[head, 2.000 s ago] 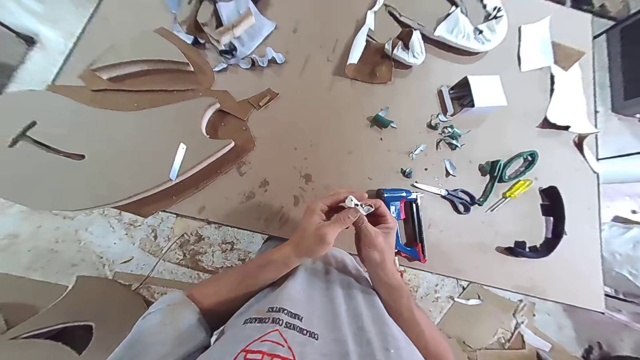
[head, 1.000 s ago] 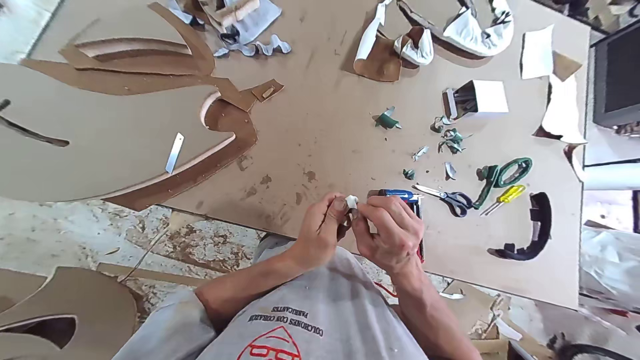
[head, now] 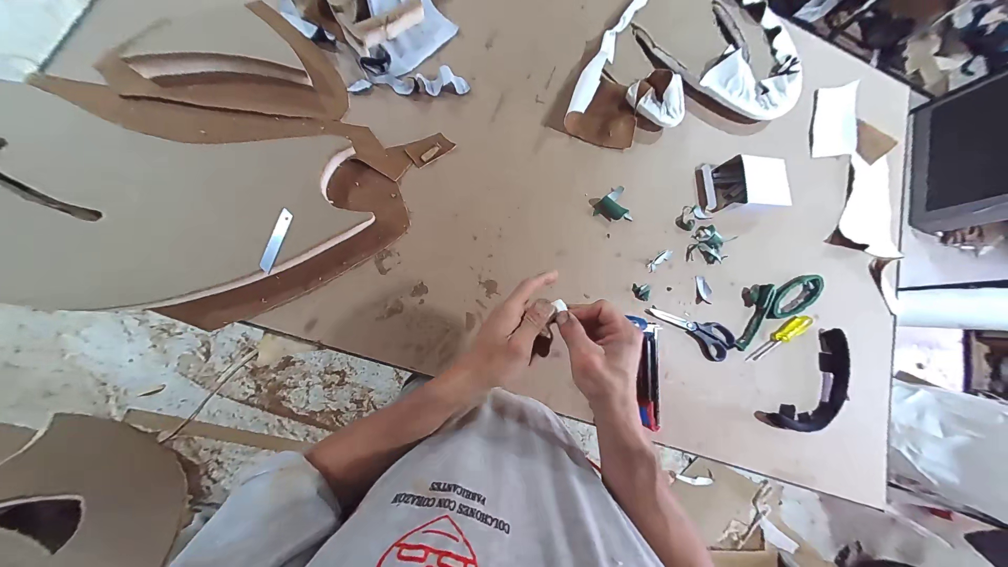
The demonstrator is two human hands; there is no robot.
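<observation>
Between the fingertips of both hands is a small white piece (head: 558, 305), mostly hidden; its material cannot be told. My left hand (head: 508, 331) pinches it between thumb and fingers, with one finger extended. My right hand (head: 597, 339) grips its other side. Just right of my right hand lies a blue and red staple gun (head: 650, 378), partly covered. Beyond it are scissors with dark handles (head: 697, 331), a yellow-handled screwdriver (head: 787, 331) and a coiled green strip (head: 795, 295). Green fabric scraps (head: 612, 206) lie farther up the table.
A large curved brown cut-out piece (head: 362, 205) and a metal strip (head: 276, 240) lie at left. At right are an open white box (head: 764, 181), a curved dark padded piece (head: 836, 382) and white-covered curved parts (head: 756, 87). The table's front edge (head: 346, 358) runs below my hands.
My right hand covered the staple gun less two seconds ago and has moved over the white piece. One finger of my left hand is now extended. The view has shifted slightly.
</observation>
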